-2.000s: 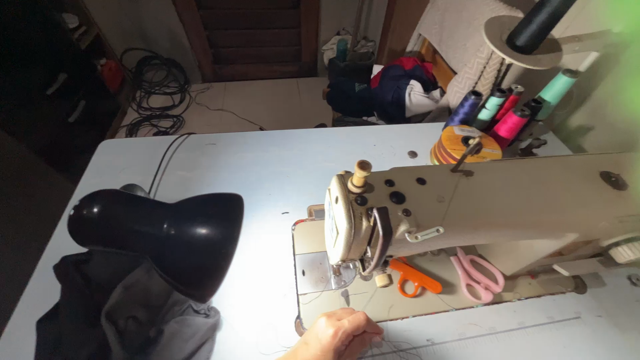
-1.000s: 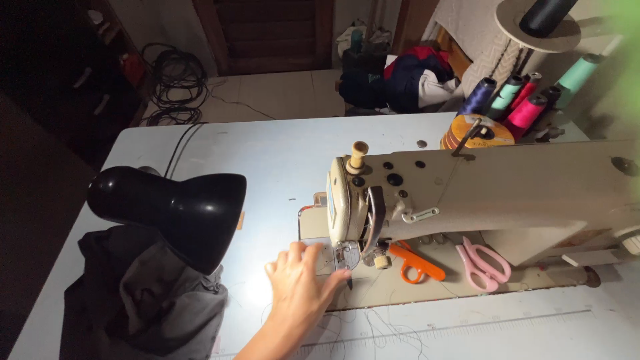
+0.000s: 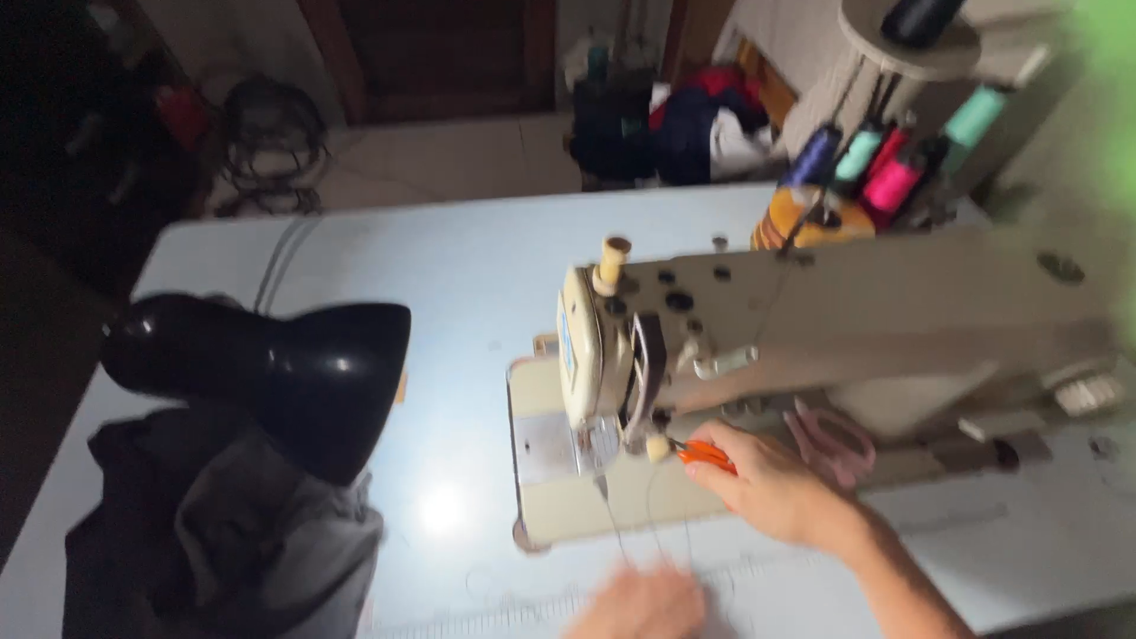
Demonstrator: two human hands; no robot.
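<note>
My right hand (image 3: 754, 479) holds orange-handled thread snips (image 3: 706, 454), their tips pointing left beside the needle area of a cream sewing machine (image 3: 590, 355). At the lower edge of the view is my left hand (image 3: 643, 603), blurred, near loose threads (image 3: 612, 515) that run down from the metal needle plate (image 3: 541, 446); whether it pinches them I cannot tell. Pink-handled scissors (image 3: 830, 444) lie on the machine bed just behind my right hand.
A black lamp (image 3: 266, 355) stands at the left over dark grey cloth (image 3: 240, 532). Thread cones (image 3: 892, 182) and an orange spool (image 3: 816, 217) are behind the machine. Ruler markings (image 3: 524, 612) run along the near part of the white table (image 3: 444, 257).
My right hand has come into view and taken hold of the orange snips, which lay on the machine bed. My left hand has moved from beside the needle plate toward the near edge.
</note>
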